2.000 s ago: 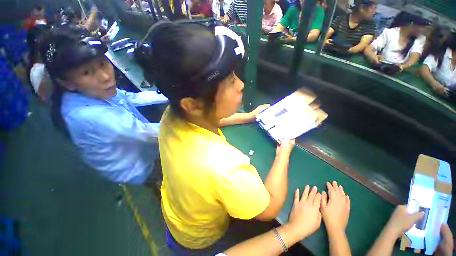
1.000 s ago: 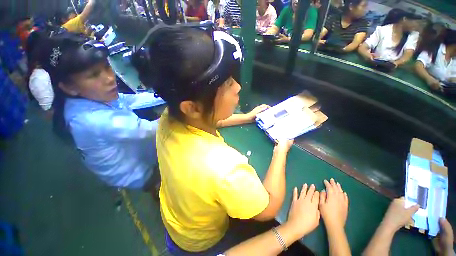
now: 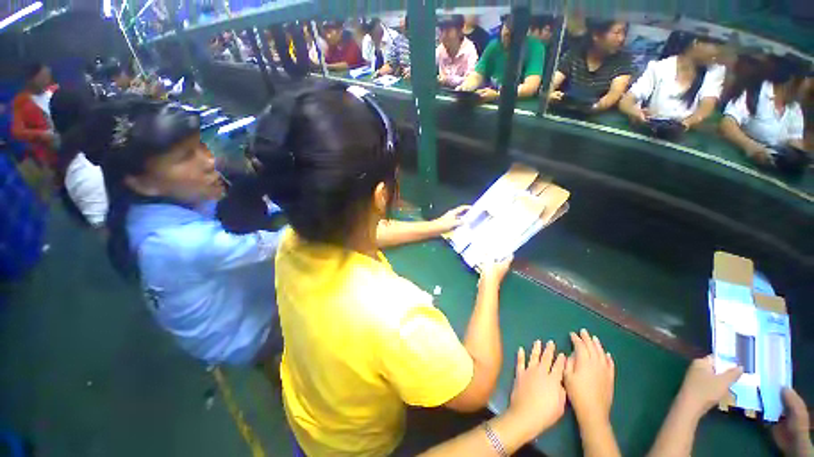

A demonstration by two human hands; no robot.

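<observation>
My left hand (image 3: 539, 389), with a bracelet at the wrist, lies palm down and empty on the green worktop (image 3: 464, 317). My right hand (image 3: 589, 373) lies palm down beside it, also empty. Fingers of both are stretched and slightly apart, the hands close together. To their right, another person's hands hold a flattened white and light blue carton (image 3: 751, 344) with brown flaps and a dark printed panel. Farther ahead, a person in yellow holds similar cartons (image 3: 502, 221) over the worktop edge.
A person in yellow (image 3: 366, 339) sits close on the left, with a person in light blue (image 3: 201, 277) beyond. A reddish-brown strip (image 3: 593, 308) borders a dark recessed channel. Several people sit across it behind green posts (image 3: 426, 116). A tiny white scrap (image 3: 437, 291) lies on the worktop.
The view has shifted slightly upward. The person in yellow has turned their head away towards the person in light blue. The neighbour's carton at right stands more upright. My hands still rest on the worktop.
</observation>
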